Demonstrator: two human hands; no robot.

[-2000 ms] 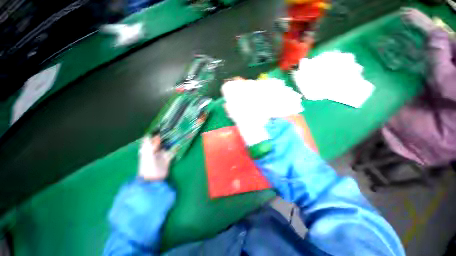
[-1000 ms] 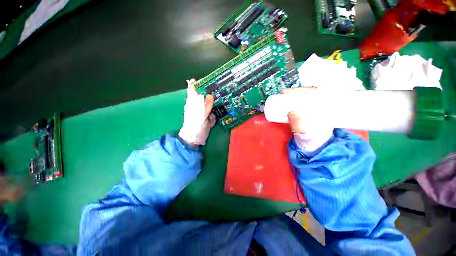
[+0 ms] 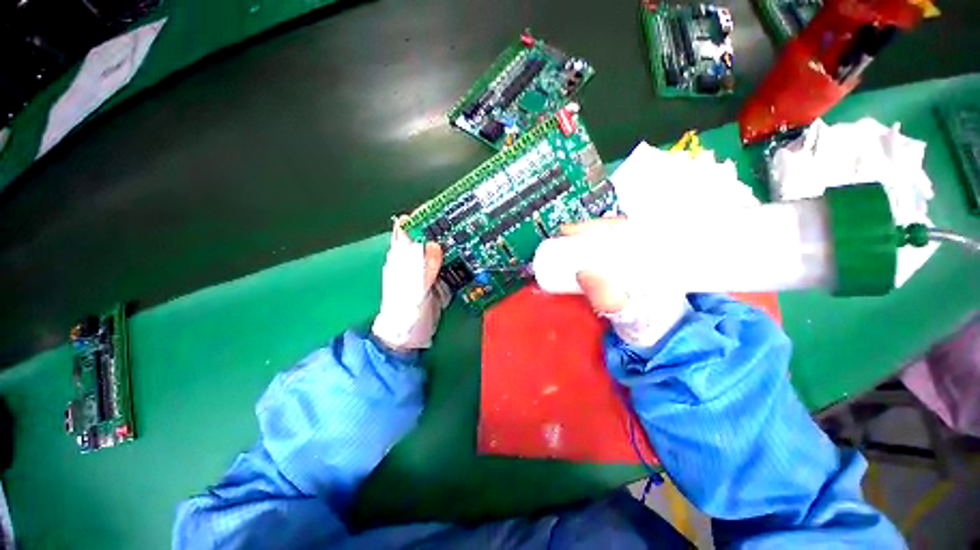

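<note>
My left hand, in a white glove with bare fingertips, holds a green circuit board by its lower left end. The board is tilted, with its green terminal row towards the belt and a red part at its upper right corner. My right hand, also gloved, grips a thick white dispensing tube with a green cap at its right end. The tube's front points left at the board's lower edge. A thin nozzle seems to reach the board near the black part; whether it touches, I cannot tell.
A red pad lies below the board. Another board lies just beyond on the dark belt, one more further right. A board lies on the green bench at left. White cloths and a red holder stand right.
Since one second ago, the view has shifted; the board and tube appear lower and slightly left, still held. Two seconds ago the left hand held a board and the tube was not distinguishable in the blur.
</note>
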